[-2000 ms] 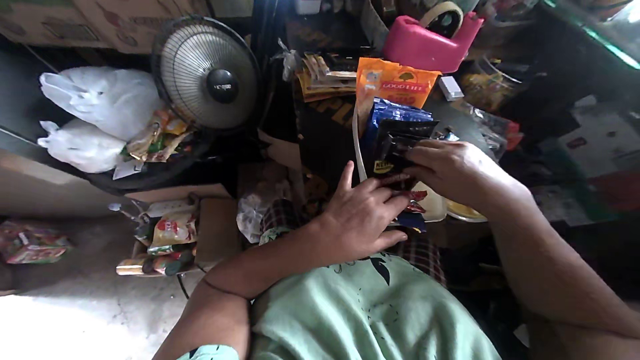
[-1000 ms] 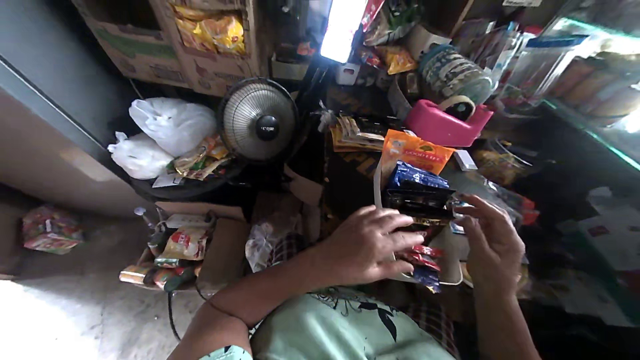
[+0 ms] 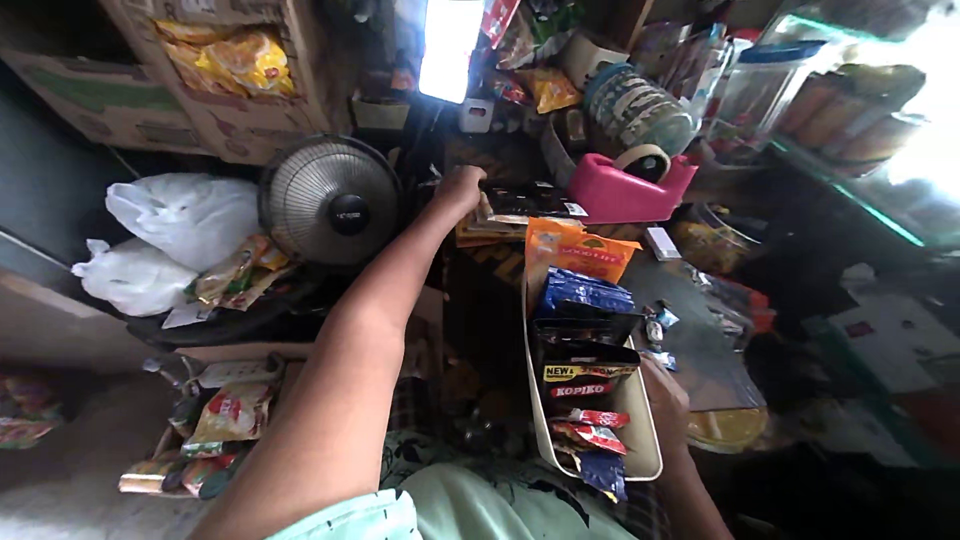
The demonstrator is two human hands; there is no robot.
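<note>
My left hand (image 3: 459, 187) is stretched forward, its fingers curled on the left end of a dark flat packet (image 3: 529, 199) that lies over a stack of yellowish packets (image 3: 487, 236). Near me stands a cream plastic bin (image 3: 643, 442), with my right hand (image 3: 666, 394) against its right wall, fingers partly hidden behind it. Upright in the bin are an orange pouch (image 3: 581, 251), blue sachets (image 3: 581, 292), black Kopiko coffee packs (image 3: 589, 382), red sachets (image 3: 592, 435) and a dark blue sachet (image 3: 604, 474).
A pink tape dispenser (image 3: 630, 187) sits beyond the bin, beside a small white box (image 3: 662, 244). On the left are a round fan (image 3: 330, 202), white plastic bags (image 3: 184, 214) and a cardboard box (image 3: 292, 375) of goods. A lidded jar (image 3: 641, 109) lies at the back.
My left hand has left the bin's packs and reached forward to the dark packet. My right hand has moved from above the bin to its right side. The view has shifted.
</note>
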